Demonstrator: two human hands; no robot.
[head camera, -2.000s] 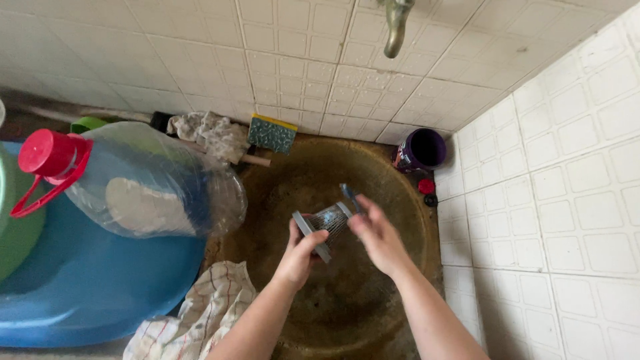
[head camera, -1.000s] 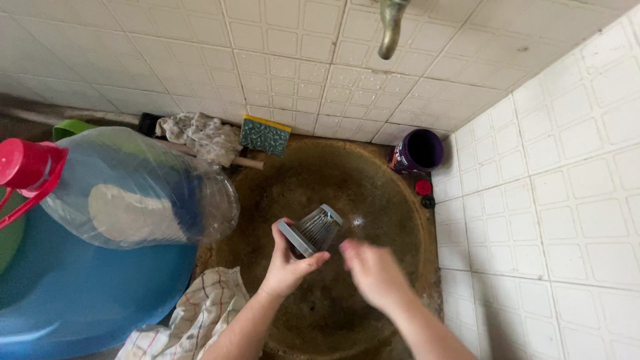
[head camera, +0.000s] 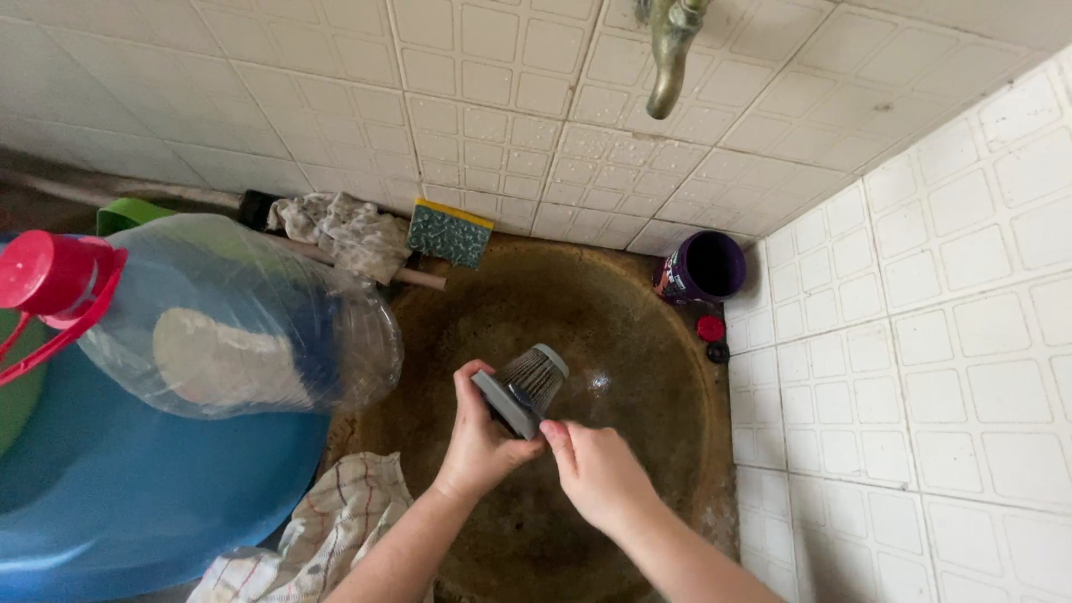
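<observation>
Over the round, brown-stained sink basin (head camera: 636, 469), my left hand (head camera: 481, 440) grips a grey pleated filter cartridge (head camera: 536, 377) by its wide rim, the narrower end tilted up to the right. My right hand (head camera: 599, 473) pinches a thin dark tool, probably a small brush (head camera: 528, 398), whose head lies against the pleats near the rim. The fingers of my right hand are close to the lower corner of the rim. Part of the tool is hidden by the fingers and its type is hard to tell.
A brass tap (head camera: 670, 67) hangs from the tiled wall. Left are a clear plastic bottle (head camera: 243, 318), a blue tub (head camera: 151, 494) and a checked cloth (head camera: 335, 519). A sponge (head camera: 450, 234), a rag (head camera: 343, 233) and a purple container (head camera: 708, 266) line the rim.
My right hand was apart from the filter one second ago; now it is against the rim with the thin tool on the pleats. My left hand keeps hold of the filter.
</observation>
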